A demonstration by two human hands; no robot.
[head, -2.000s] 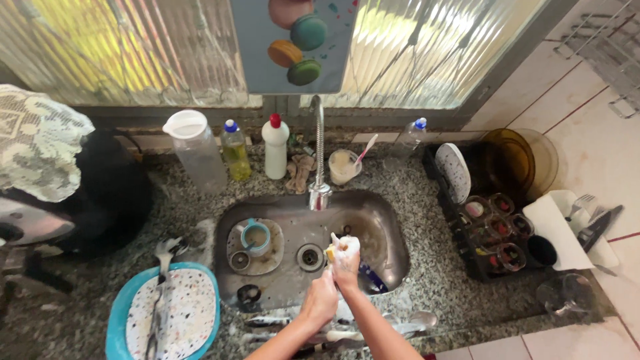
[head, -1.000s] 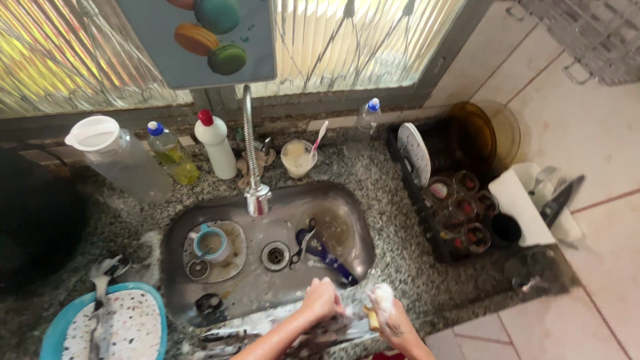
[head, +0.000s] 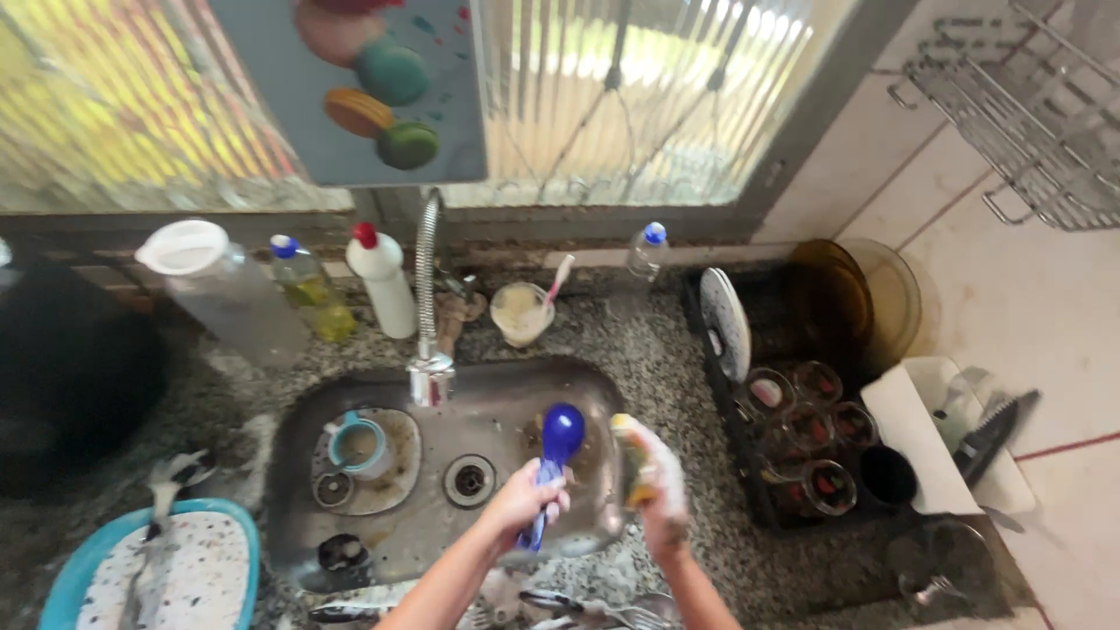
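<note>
My left hand grips the handle of a blue ice cream scoop or similar large spoon, its rounded head pointing up over the right part of the steel sink. To its right, my right hand is closed on a soapy yellow and green sponge, apart from the blue utensil. In the sink's left part a speckled plate bears a light blue cup. Soapy cutlery lies along the front edge, below my hands.
The faucet hangs over the sink's back. Behind stand a pitcher, bottles and a tub. At right, a black dish rack holds glasses and plates. A turquoise-rimmed tray with utensils sits at left.
The blue utensil lay in the sink a second ago; now my left hand holds it up. My right hand, still with the sponge, has risen beside the sink's right edge.
</note>
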